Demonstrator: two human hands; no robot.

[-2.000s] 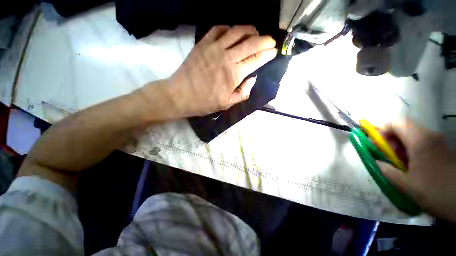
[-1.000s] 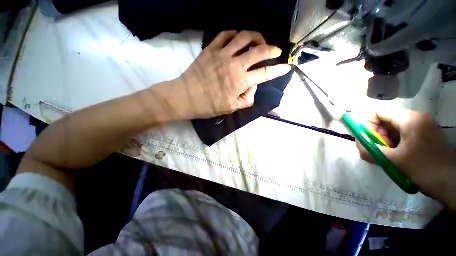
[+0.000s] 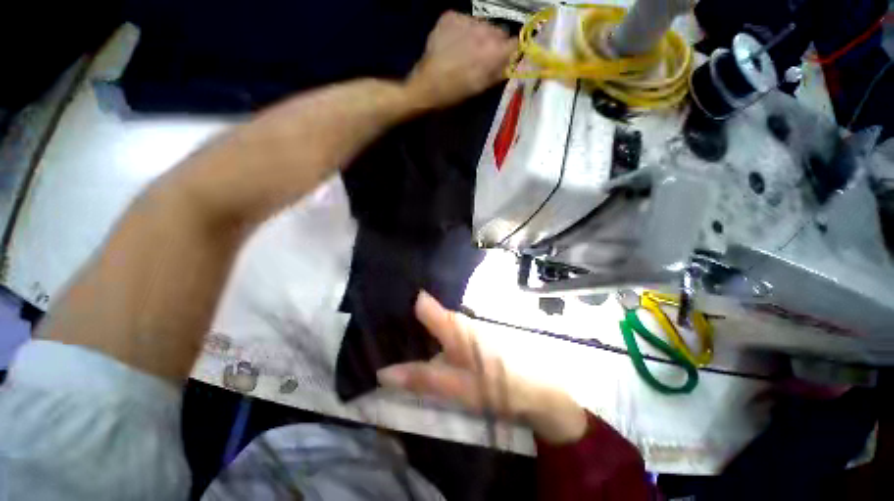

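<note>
A dark garment piece (image 3: 407, 235) lies on the white table, left of the sewing machine head (image 3: 549, 147), and runs up towards the dark cloth at the back. My left hand (image 3: 463, 57) is stretched out over the cloth at the top, beside the machine head; its fingertips are hard to make out, so its grip cannot be told. My right hand (image 3: 471, 367) is at the lower end of the cloth, blurred, with thumb and fingers apart. The scissors (image 3: 659, 360), with green and yellow handles, lie on the table right of my right hand.
Yellow cord loops (image 3: 637, 73) lie on top of the machine head, with a thread spool (image 3: 753, 64) to their right. A large dark cloth (image 3: 245, 49) covers the back left. The table's front edge (image 3: 451, 419) runs above my lap.
The scissors have left my right hand and lie on the table. My right hand has moved left to the cloth's lower end. My left hand has reached up and away. The view has shifted, showing more machine.
</note>
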